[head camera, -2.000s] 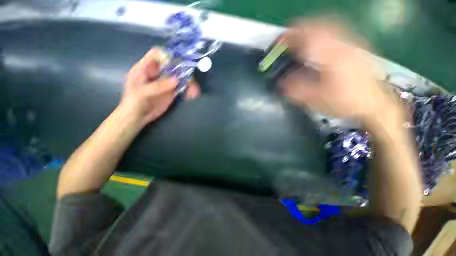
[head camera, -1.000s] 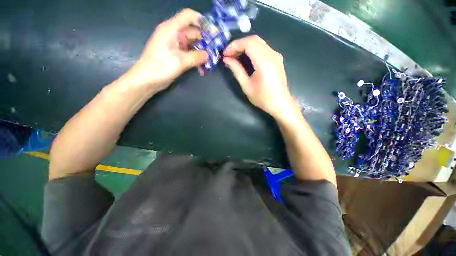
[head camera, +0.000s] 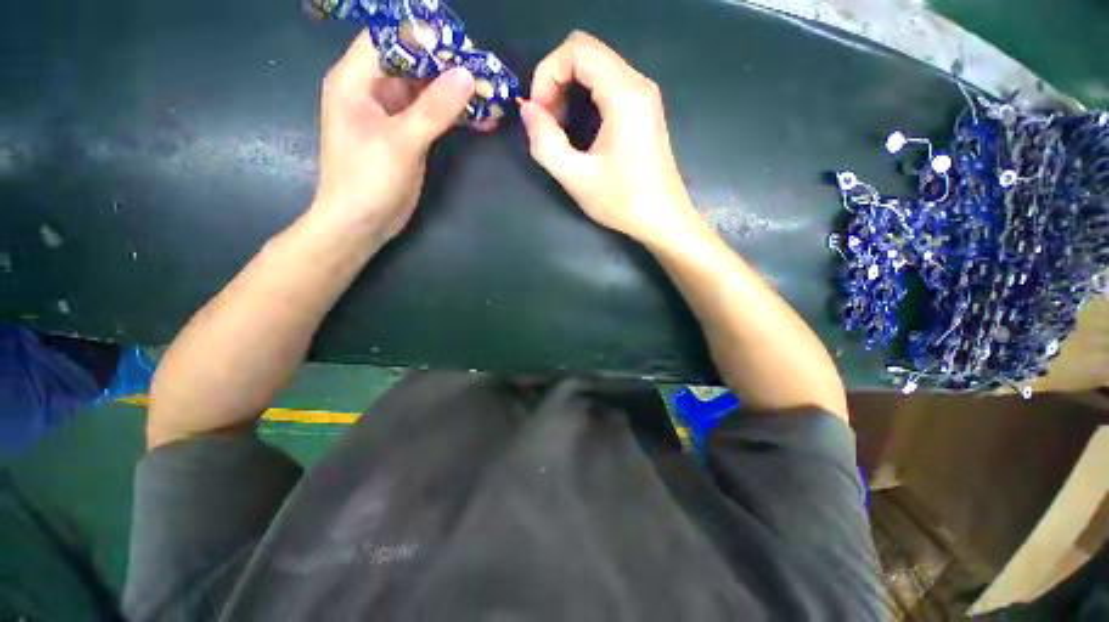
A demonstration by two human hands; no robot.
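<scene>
My left hand (head camera: 387,140) grips a strip of blue circuit boards (head camera: 420,34) with white and silver parts. The boards stick out above and to the right of the thumb, and the strip runs up to the top edge of the picture. My right hand (head camera: 602,140) is just right of the strip's lower end, thumb and index fingertips close together. A tiny reddish spot shows at those fingertips; I cannot tell whether they hold anything.
A large tangled pile of blue boards (head camera: 1009,243) with pale wires and white discs lies at the right end of the dark green worktop (head camera: 523,267). A pale metal edge rail (head camera: 918,43) runs behind it. Cardboard (head camera: 973,474) stands below right.
The right hand, which held a dark unit with a bright green part two seconds ago, now shows no such unit. Since one second ago, the left hand and boards have moved left, slightly apart from the right.
</scene>
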